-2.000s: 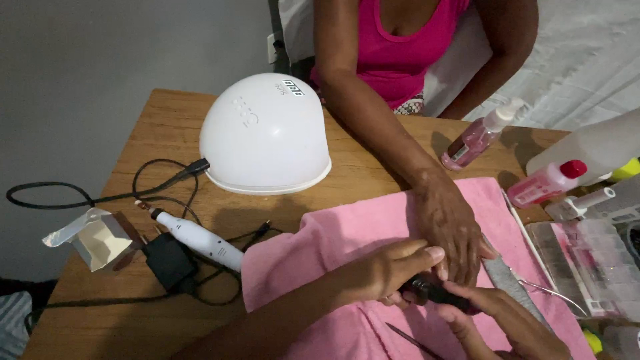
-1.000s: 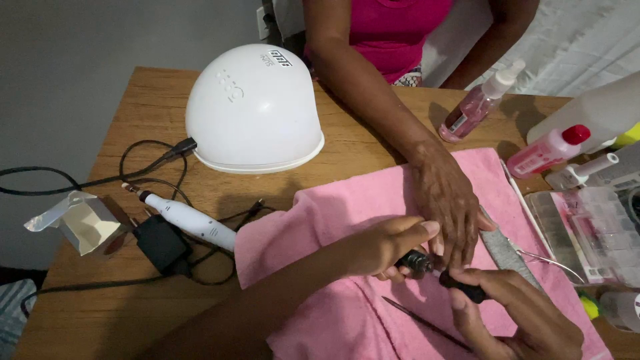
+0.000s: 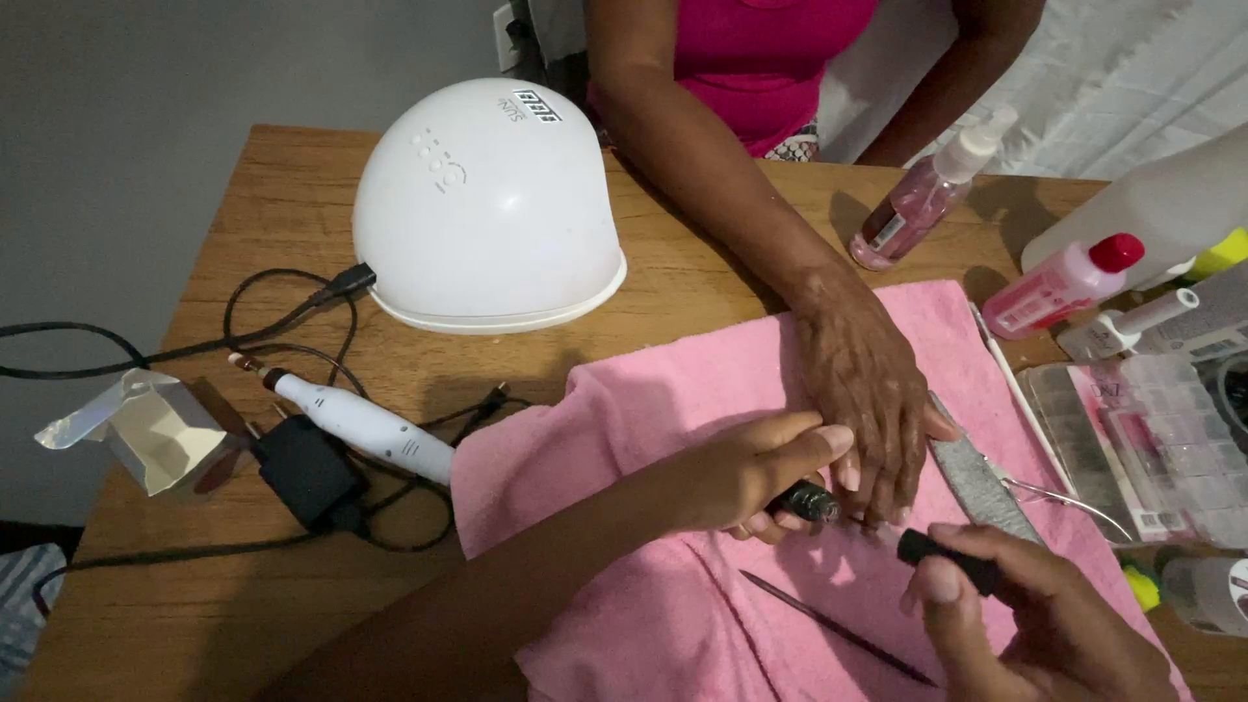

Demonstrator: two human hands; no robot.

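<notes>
My left hand (image 3: 770,473) holds a small black nail polish bottle (image 3: 809,500) beside the fingertips of another person's hand (image 3: 863,380). That hand lies palm down on a pink towel (image 3: 624,419). Between the thumb and fingers of my right hand (image 3: 1043,614) is a black brush cap (image 3: 946,561), its brush pointing left toward the bottle and the person's fingertips. A thin dark stick-like tool (image 3: 834,624) rests on the towel below. A grey nail file (image 3: 980,473) lies right of the person's hand, partly over metal nippers (image 3: 1068,499).
A white nail lamp (image 3: 487,205) and a white electric nail drill (image 3: 361,424) sit left, with cables and a black power adapter (image 3: 307,473). A pink spray bottle (image 3: 912,210), a red-capped bottle (image 3: 1058,288) and a clear compartment box (image 3: 1141,439) stand or lie right.
The black brush cap was close to the bottle; my right hand has moved it off to the right, so the brush shows. The other person's hand stays on the towel.
</notes>
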